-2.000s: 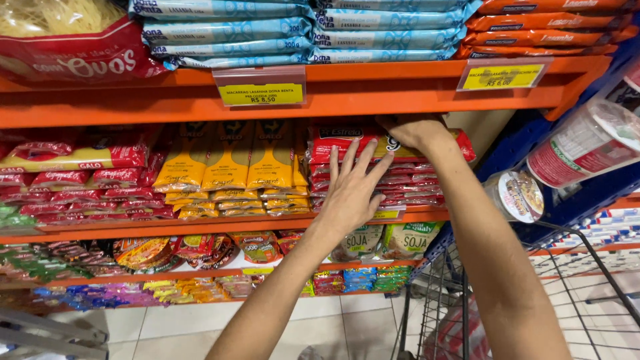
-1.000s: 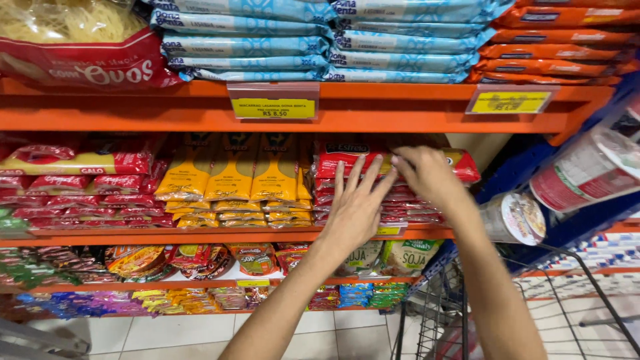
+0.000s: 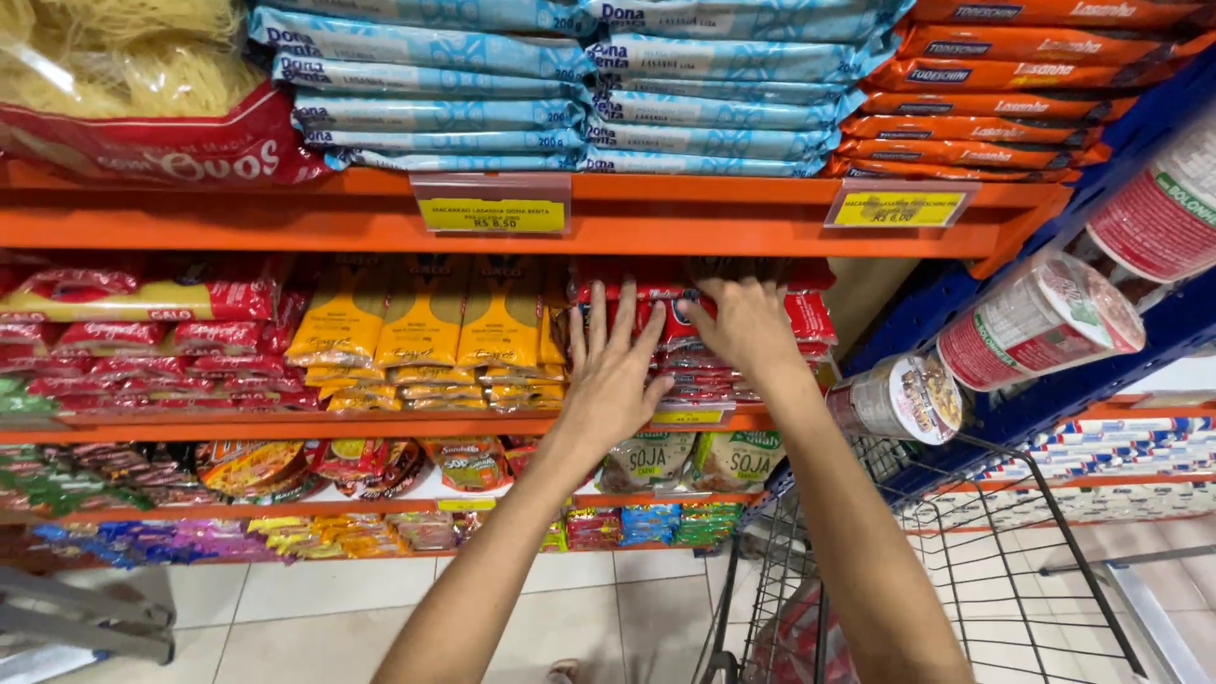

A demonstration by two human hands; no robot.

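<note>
Both hands reach into the middle shelf, over a stack of red pasta packs (image 3: 807,321). My left hand (image 3: 613,366) lies with spread fingers on the front of the stack. Beside it on the right, my right hand (image 3: 746,328) rests on the packs, its fingers bent over the top one and its thumb toward the left hand; its fingertips are partly hidden in shadow. Yellow spaghetti packs (image 3: 418,318) lie directly left of the stack. Farther left are red and yellow pasta packs (image 3: 142,309).
Above, an orange shelf edge (image 3: 323,218) carries blue lasagna packs (image 3: 446,85) and orange lasagna packs (image 3: 997,95). Instant noodle cups (image 3: 1035,323) hang at the right. Soy bags (image 3: 646,463) sit below. A black wire cart (image 3: 997,560) stands at lower right, a metal step frame (image 3: 85,608) at lower left.
My right hand has moved left along the red packs, from their right end to beside my left hand. My left hand stays spread on the stack.
</note>
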